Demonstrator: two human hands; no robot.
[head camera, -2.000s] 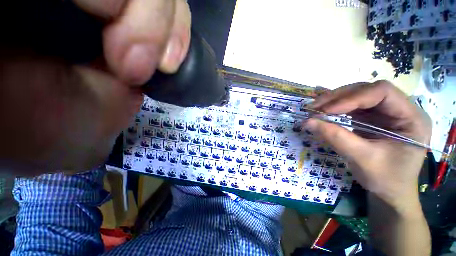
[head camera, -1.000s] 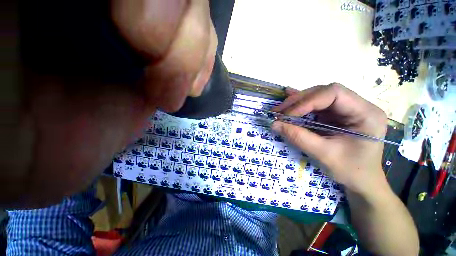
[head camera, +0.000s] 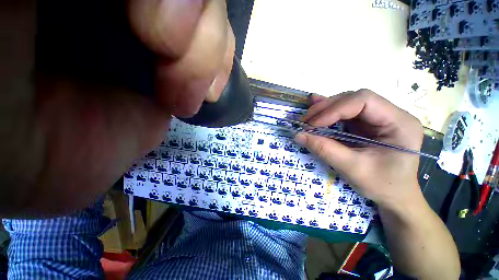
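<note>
A white keyboard circuit board (head camera: 246, 180) with rows of black footprints lies in front of me. A small dark chip (head camera: 260, 141) sits on its upper area. My left hand (head camera: 180, 65), large and partly blurred, is closed round the black grip of the hot air gun (head camera: 232, 106). The gun's front end is over the board's upper edge; its tip is hard to make out. My right hand (head camera: 366, 142) holds thin silver tweezers (head camera: 377, 141) between thumb and fingers, their points at the board's upper edge near the gun. Whether the points grip anything cannot be told.
A pale sheet (head camera: 317, 44) lies behind the board, with a black heap of small parts (head camera: 435, 57) on it. Stacked white boards (head camera: 465, 22) are at upper right. A clear round container (head camera: 458, 131), pliers (head camera: 464, 178) and a red pen-like tool (head camera: 486, 188) lie at right.
Since two seconds ago, the gun and left hand have moved right and slightly down, and my right hand with the tweezers has moved left. Over the last second both have stayed nearly still.
</note>
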